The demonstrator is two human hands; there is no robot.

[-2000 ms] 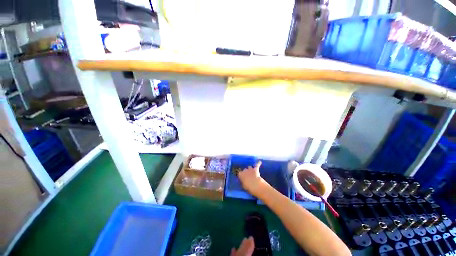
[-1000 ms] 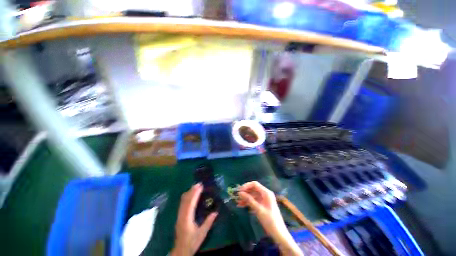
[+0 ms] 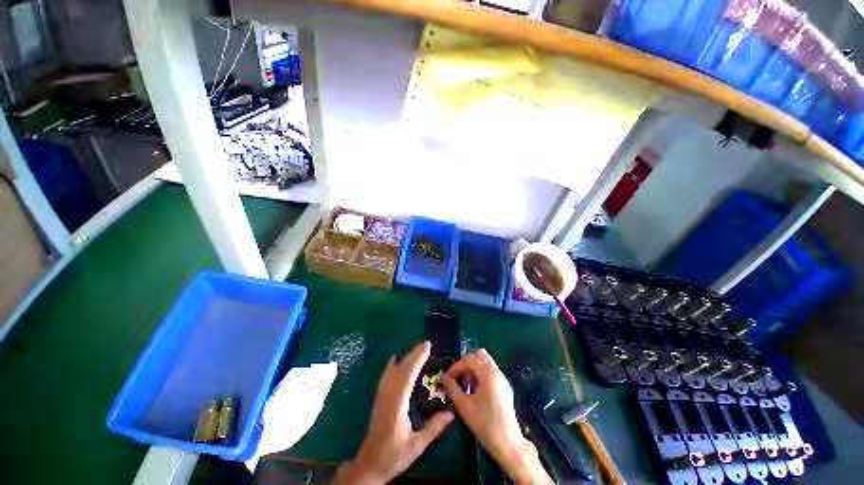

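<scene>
A long black lock housing (image 3: 441, 330) lies on the green mat in front of me, its far end pointing away. My left hand (image 3: 400, 409) holds its near end from the left side. A star-shaped brass part (image 3: 433, 386) sits in that end. My right hand (image 3: 481, 393) is over the same end, its fingertips pinched together at the brass part's right side. What is between these fingertips is too small to tell.
A blue tray (image 3: 213, 350) with brass cylinders and a white cloth (image 3: 296, 407) are left. A divided cardboard box (image 3: 352, 258), blue bins (image 3: 428, 254) and a white grease tub (image 3: 544, 272) stand behind. A hammer (image 3: 593, 438), pliers (image 3: 552, 431) and rows of black housings (image 3: 663, 332) are right.
My right hand has left the blue bin and come down to the housing, its fingers now at the brass part. My left hand has closed around the housing's near end. The camera view has shifted.
</scene>
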